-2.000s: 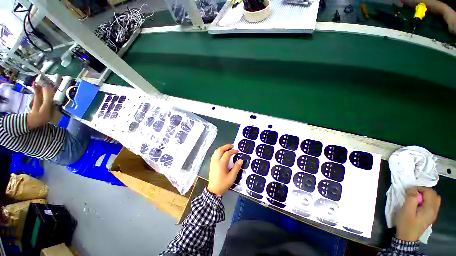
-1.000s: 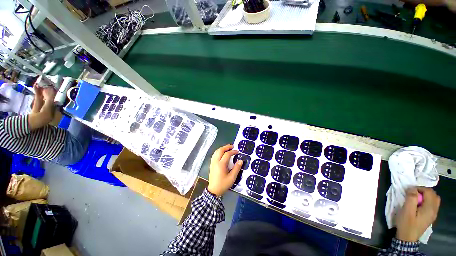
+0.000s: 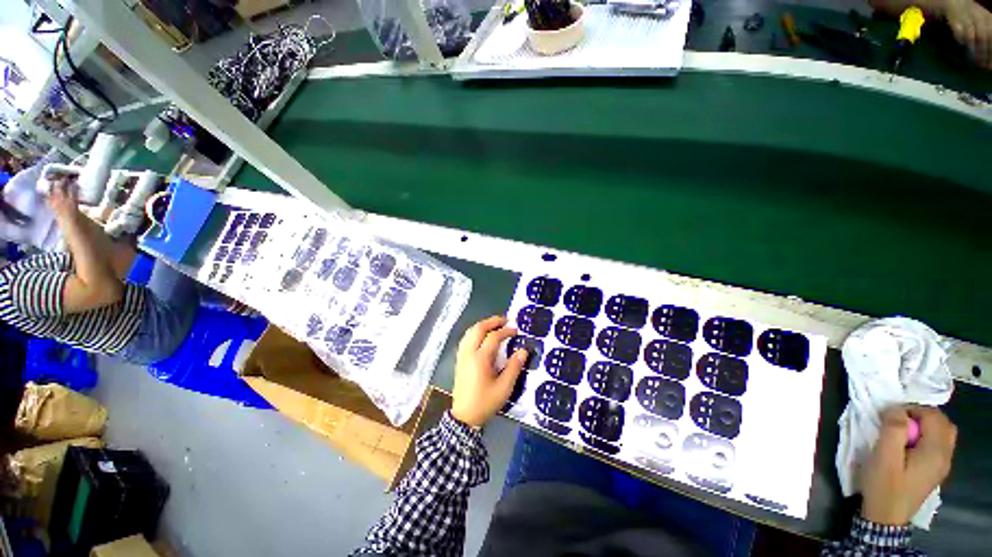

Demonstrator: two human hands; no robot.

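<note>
A white sticker sheet (image 3: 778, 435) with rows of black face decals lies on the narrow worktop before me. Some spots at its right and lower part hold no black decal. My left hand (image 3: 486, 372) rests on the sheet's left edge, fingers on a decal at that edge. My right hand (image 3: 908, 466) is closed around a small pink piece (image 3: 913, 432) and rests on a crumpled white cloth (image 3: 894, 364) to the right of the sheet.
Bagged sticker sheets (image 3: 359, 294) lie at left, above an open carton (image 3: 315, 419). The green belt (image 3: 609, 163) runs beyond the pale metal edge. A person in a striped sleeve (image 3: 54, 285) sits at far left by white camera housings (image 3: 100, 169). Another person's hand (image 3: 968, 27) shows top right.
My hands, the sheet and the cloth have not visibly moved. The person at left has raised a white housing. The other person's hand at top right shows again.
</note>
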